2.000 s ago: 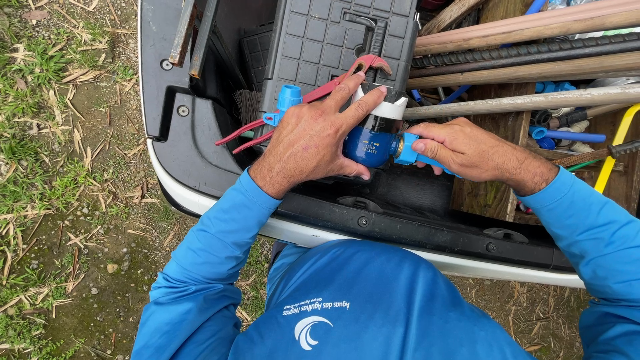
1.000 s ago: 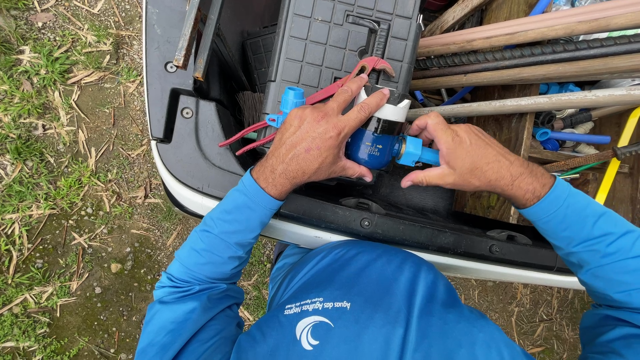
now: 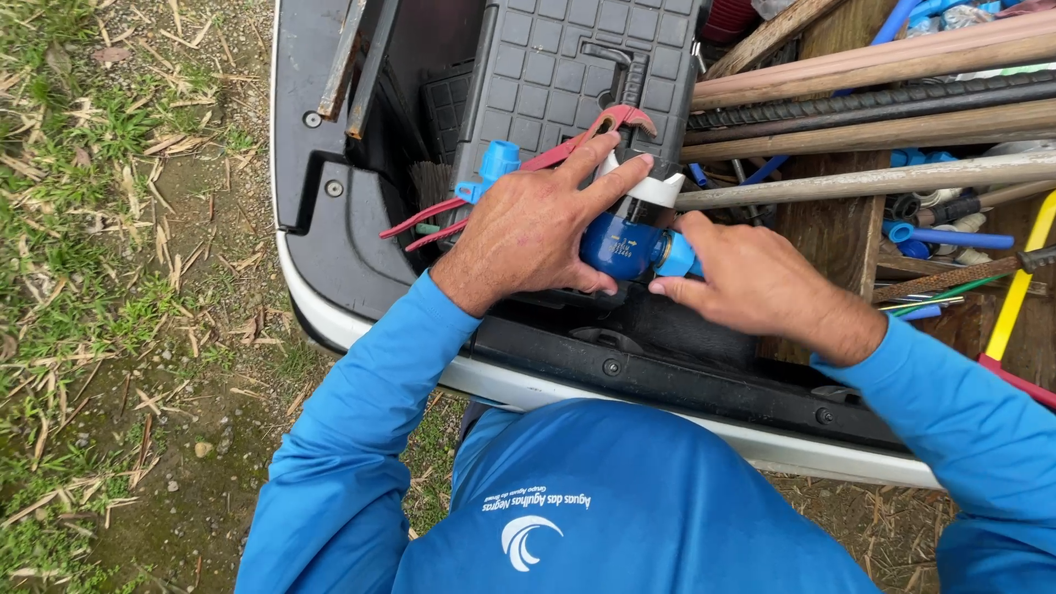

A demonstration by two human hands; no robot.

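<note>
A blue water meter (image 3: pixel 617 246) with a white and dark collar rests at the front of a grey ribbed plastic case (image 3: pixel 536 82). My left hand (image 3: pixel 536 219) lies over its left side, fingers spread on the collar and thumb at its lower edge. At the meter's right side, my right hand (image 3: pixel 755 276) grips a light blue plastic pipe fitting (image 3: pixel 678 254) between thumb and fingers. Red-handled pliers (image 3: pixel 565 150) lie on the case behind my left hand, their jaw at a dark threaded bar (image 3: pixel 634 87). Another light blue fitting (image 3: pixel 498 161) sits beside the pliers' handles.
The case stands in a vehicle's cargo area, behind its black sill (image 3: pixel 610 363). Wooden poles (image 3: pixel 874 132) and a ribbed steel bar lie to the right, over a wooden crate of pipe parts. Two rusty metal bars (image 3: pixel 363 91) stick out at the left. A yellow tool frame (image 3: pixel 1019 289) is at far right.
My right hand has opened off the light blue fitting and closed on it again, its thumb now lower at the fitting. My left hand has stayed on the meter.
</note>
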